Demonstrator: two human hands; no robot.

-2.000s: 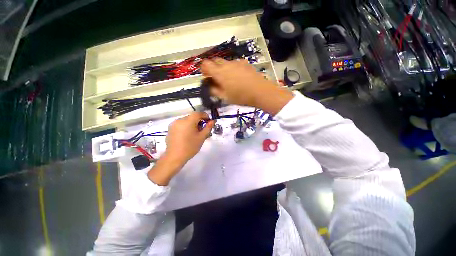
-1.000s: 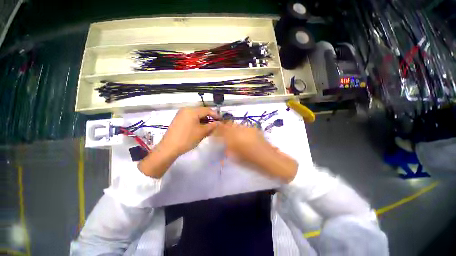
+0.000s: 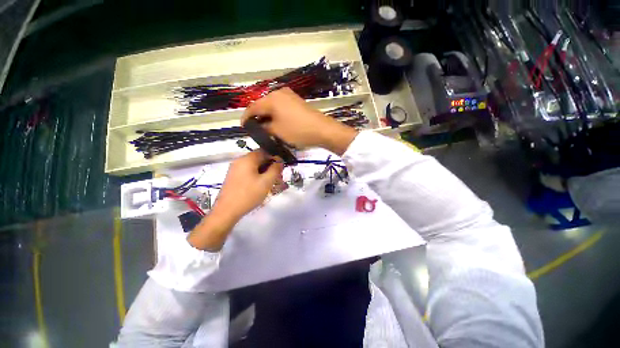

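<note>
A thin dark wire harness [image 3: 316,162] lies across the upper part of the white board [image 3: 306,234], with short branches at the right. My left hand [image 3: 246,182] is closed on the harness near the middle. My right hand [image 3: 289,117] is just above it and holds a black tape roll [image 3: 270,141], tilted, close to the harness at my left fingertips. Red lead wires [image 3: 192,203] run from the white end holder [image 3: 139,198] at the board's left end to a black block [image 3: 190,220], partly behind my left wrist.
Behind the board is a cream tray [image 3: 114,115] with a red and black wire bundle [image 3: 255,94] and a black wire bundle [image 3: 183,141]. A red ring [image 3: 366,204] lies on the board's right. Spare tape rolls [image 3: 394,54] and a grey machine [image 3: 452,92] stand right of the tray.
My right hand has risen from the board to above the harness, with the tape roll now clearly visible in it. My left hand stays at the harness. The red ring is uncovered again.
</note>
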